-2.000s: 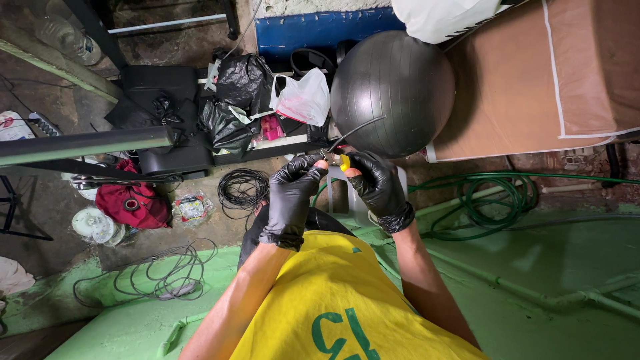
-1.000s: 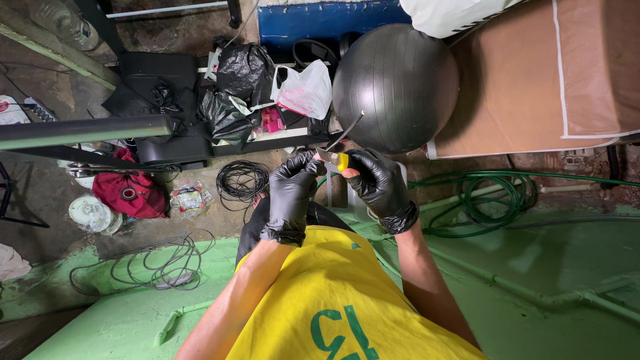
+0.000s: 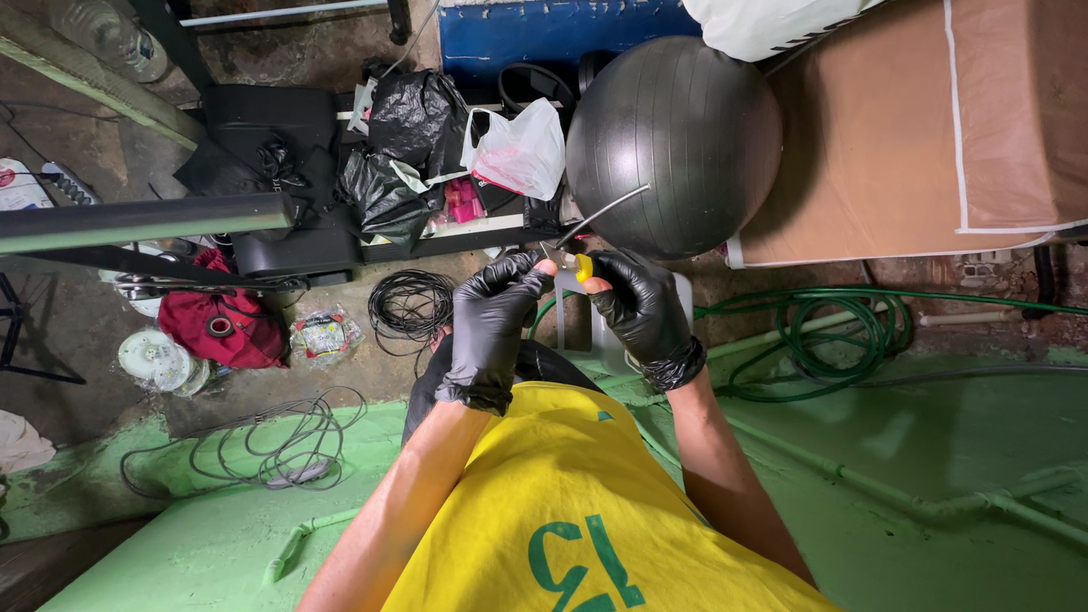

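Note:
Both hands wear black gloves with the thumb tips bare, and they meet in front of the yellow shirt. My left hand [image 3: 493, 327] pinches the end of a short grey cable [image 3: 605, 211] between thumb and fingers. The cable's free end points up and right, in front of the black exercise ball [image 3: 676, 146]. My right hand [image 3: 644, 314] grips a small tool with a yellow handle [image 3: 584, 268]. Its metal part lies against the cable end, close to my left fingertips. What kind of tool it is cannot be told, as the glove covers much of it.
Beyond my hands are plastic bags [image 3: 520, 151] and a brown covered surface [image 3: 875, 153]. A coiled black cable [image 3: 411, 308], red fabric bag [image 3: 223, 327] and clear packet [image 3: 325, 334] lie at left. Green hose [image 3: 850, 340] is coiled at right. A dark metal bar [image 3: 144, 223] juts in from the left.
The grey cable's free end has swung from level with the ball's middle to a steeper slant, then partly back. Both hands stay close together, the right still holding the yellow-handled tool.

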